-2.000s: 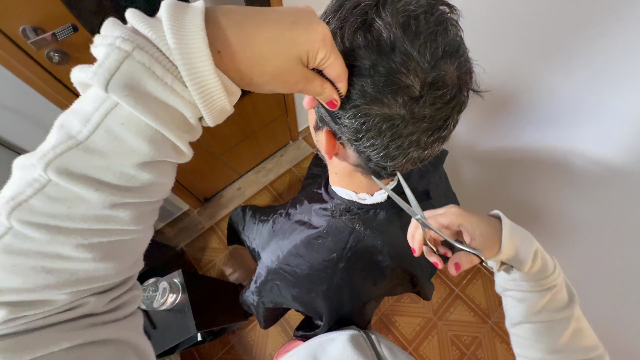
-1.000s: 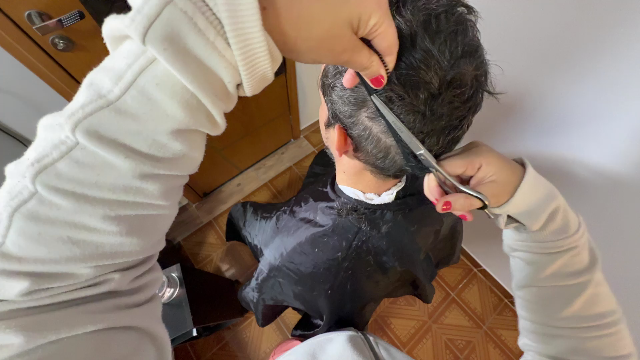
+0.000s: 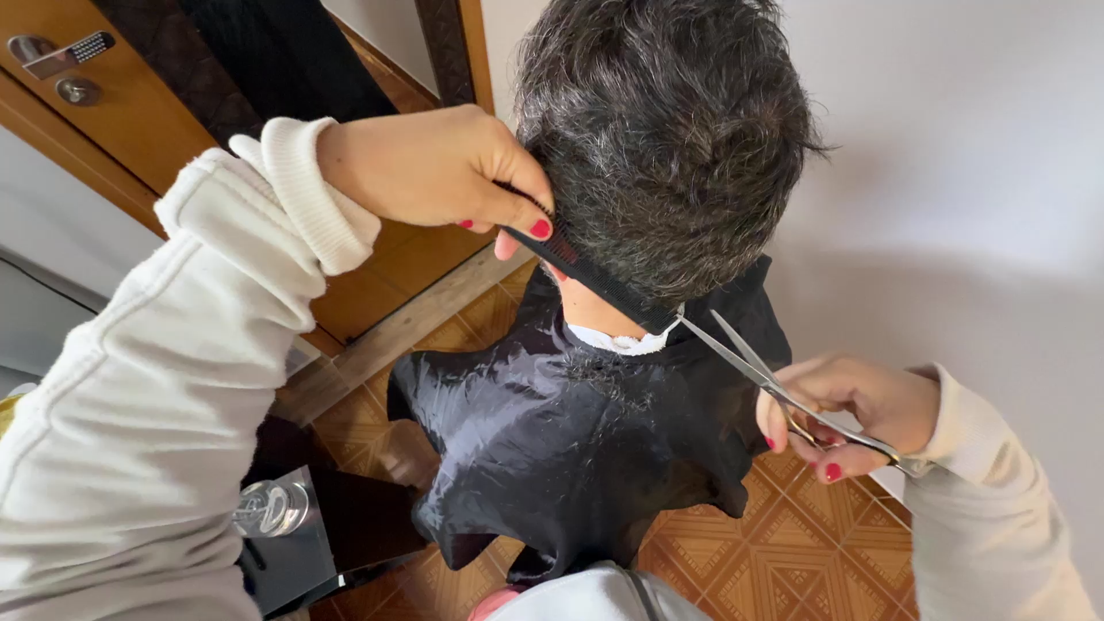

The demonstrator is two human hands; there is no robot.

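My left hand [image 3: 448,172] grips a black comb [image 3: 595,280], which slants down to the right across the back of a person's head, along the lower edge of the short dark, greying hair [image 3: 664,147]. In my right hand [image 3: 849,414] is a pair of metal hair scissors [image 3: 759,371], blades parted, their tips close to the comb's lower end. A black cape [image 3: 552,448] covers the person's shoulders, with cut hair lying on it below a white neck strip [image 3: 617,342].
On the lower left a dark stand [image 3: 297,552] holds a clear glass dish [image 3: 272,509]. A wooden door [image 3: 129,121] with a metal handle is at the upper left. A pale wall [image 3: 966,172] rises on the right, above patterned floor tiles [image 3: 776,552].
The comb has moved down to the hairline at the nape. My right hand and the scissors are lower than a second ago, and the blades have parted.
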